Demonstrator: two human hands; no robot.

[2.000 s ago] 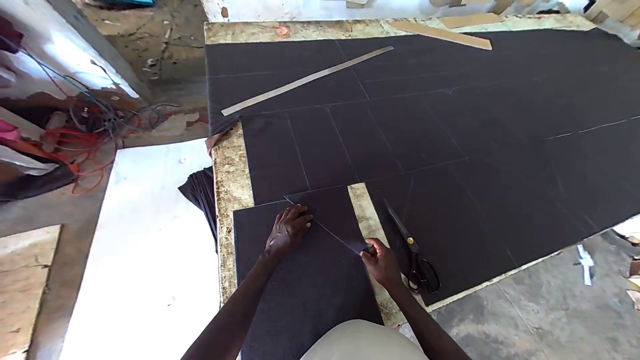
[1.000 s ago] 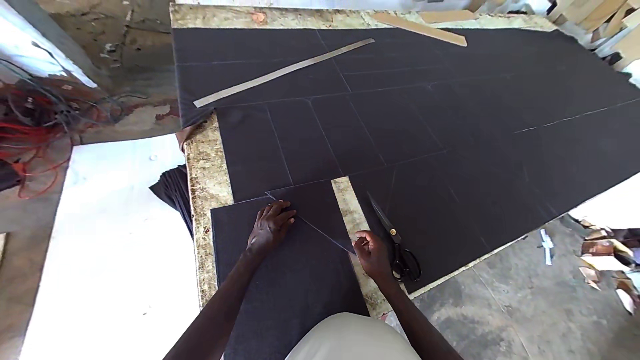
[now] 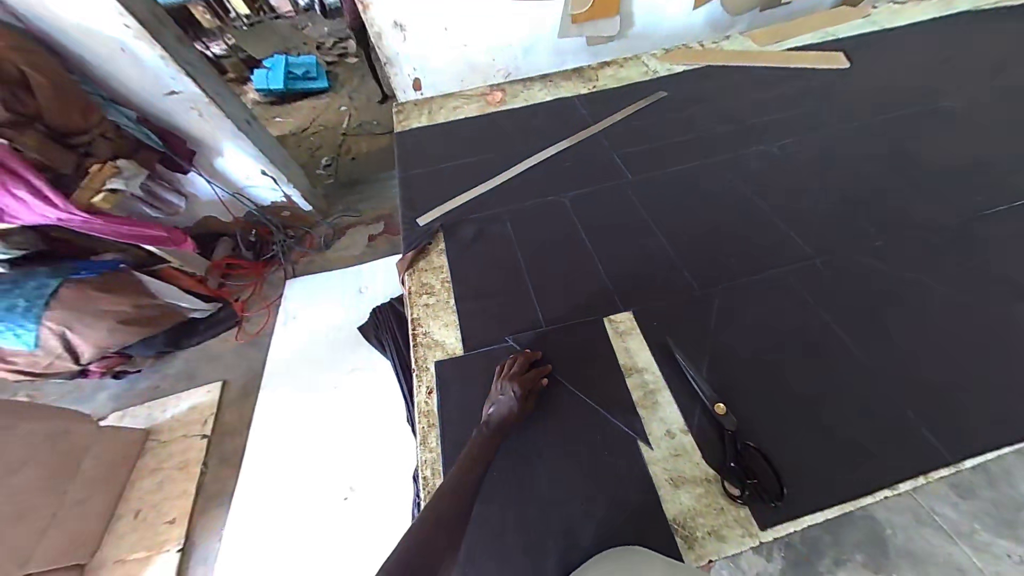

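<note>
Black fabric (image 3: 752, 192) marked with pale chalk lines covers most of the cutting table. A separate black fabric piece (image 3: 552, 496) lies nearest me, with a diagonal line running down to a pointed corner at its right edge. On its upper part rests my left hand (image 3: 518, 386), palm down beside that line, fingers bent; whether anything is under them is hidden. Black-handled fabric shears (image 3: 720, 410) lie on the large fabric, right of a bare table strip. A long flat ruler (image 3: 544, 158) lies slantwise farther up. My right hand is out of view.
The worn table edge (image 3: 432, 296) shows at left, with dark fabric layers (image 3: 390, 336) hanging beside it. Beyond are a white board (image 3: 320, 400), tangled cables (image 3: 256, 248) and heaped cloth (image 3: 88, 296). Cardboard strips (image 3: 760, 58) lie at the table's far side.
My right hand, earlier at the lower end of the diagonal line, has left the view. My left hand stays near the line's upper end. The view has swung left.
</note>
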